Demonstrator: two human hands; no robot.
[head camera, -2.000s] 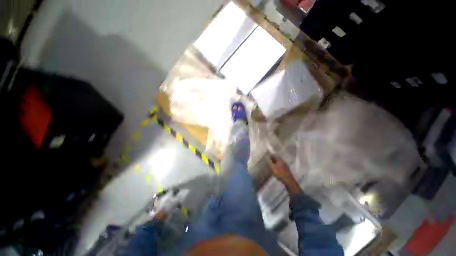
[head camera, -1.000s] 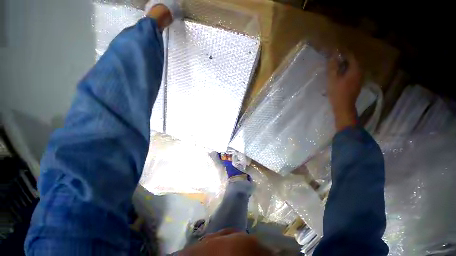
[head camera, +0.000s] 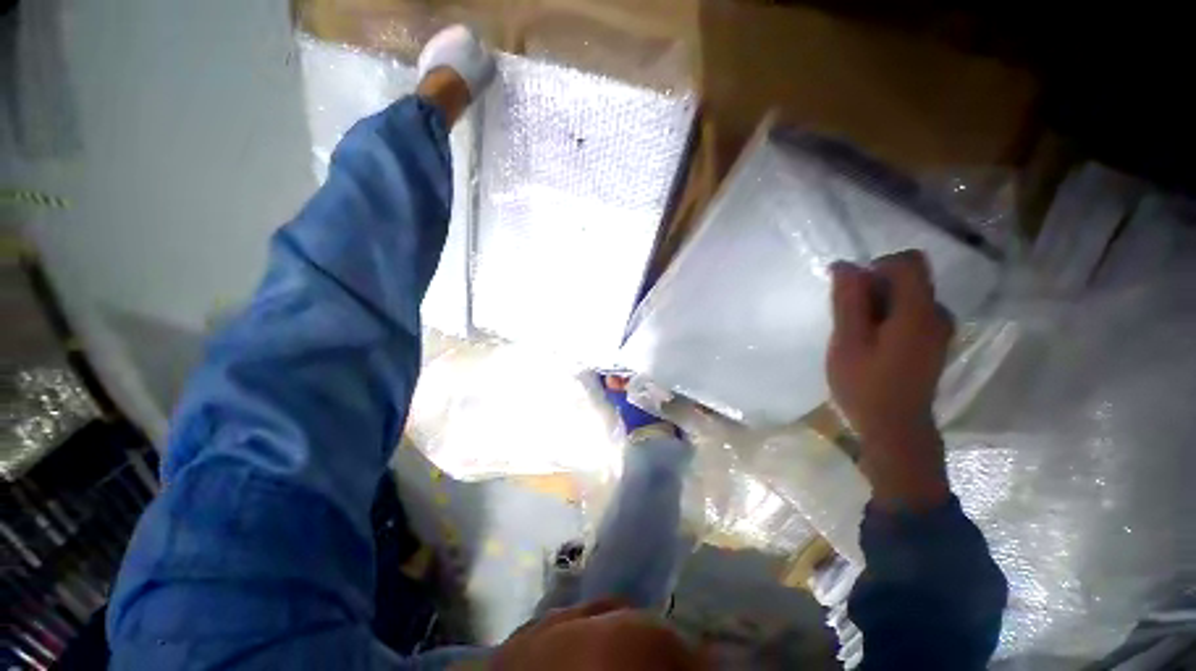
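Note:
Two bubble-wrapped silver-white panels (head camera: 577, 197) lie side by side on the brown cardboard. My left hand (head camera: 457, 66), in a white glove, is at their top edge, over the seam between them; its fingertips are hidden, so I cannot tell whether it grips. A third wrapped panel (head camera: 735, 302) lies tilted to the right, with a dark strip along its upper edge. My right hand (head camera: 892, 341) is bare, over this panel's right part, with fingers curled on its clear bubble-wrap bag (head camera: 826, 236).
Brown cardboard (head camera: 774, 79) runs behind the panels. Loose clear wrap (head camera: 1102, 393) is heaped at the right. My foot in a blue shoe (head camera: 643, 413) stands by loose wrap below the panels. Grey floor (head camera: 118, 157) shows at the left, with dark stacked items (head camera: 79, 551) at lower left.
My right hand has moved down towards me from the right panel's upper end, and that panel's dark upper edge now shows. My left hand remains at the top of the paired panels.

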